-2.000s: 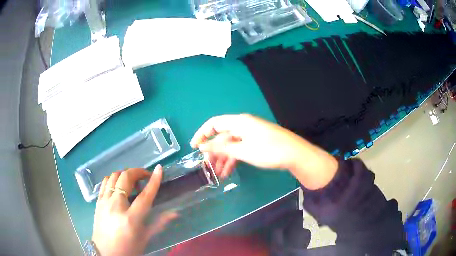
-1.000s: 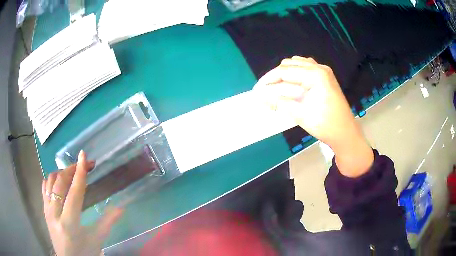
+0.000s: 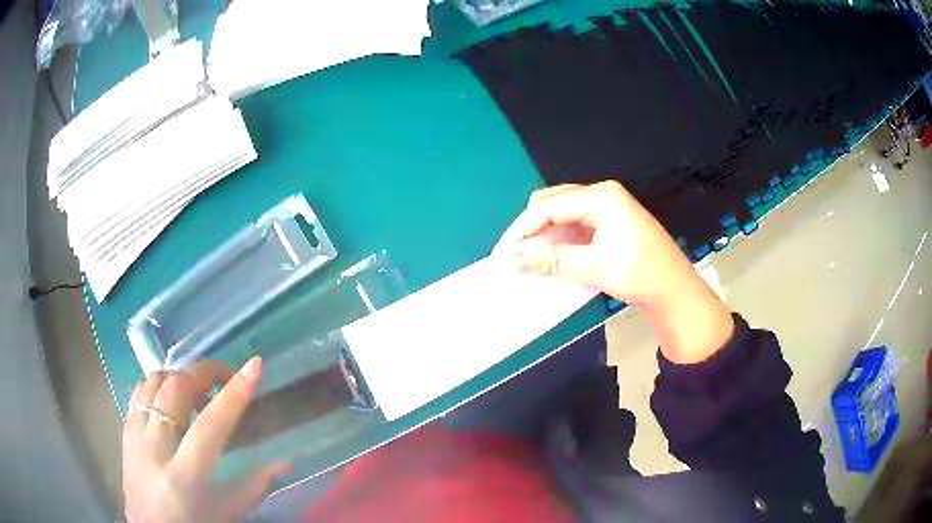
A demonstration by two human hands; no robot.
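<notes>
My left hand (image 3: 189,439), with a ring on one finger, holds the left end of a clear pack (image 3: 307,322) at the near left; its lower fingers are blurred. A dark strip (image 3: 291,411) shows inside the pack. My right hand (image 3: 603,245) grips the far right end of a long white card (image 3: 460,332), with thumb and fingers pinched. The card's left end meets the pack's right end; whether it is inside cannot be told. A second clear pack (image 3: 230,281) with a hang hole lies just behind the held one, seemingly empty.
Fanned white cards (image 3: 153,184) lie at the left, with another stack (image 3: 317,36) at the back. A large dark mass of strips (image 3: 654,112) with blue tabs covers the right of the green table (image 3: 399,153). A blue basket (image 3: 866,409) stands on the floor at right.
My right hand has moved from the pack's end out to the right, and the white card now shows between them. Since one second ago, hand and card have come lower and nearer me.
</notes>
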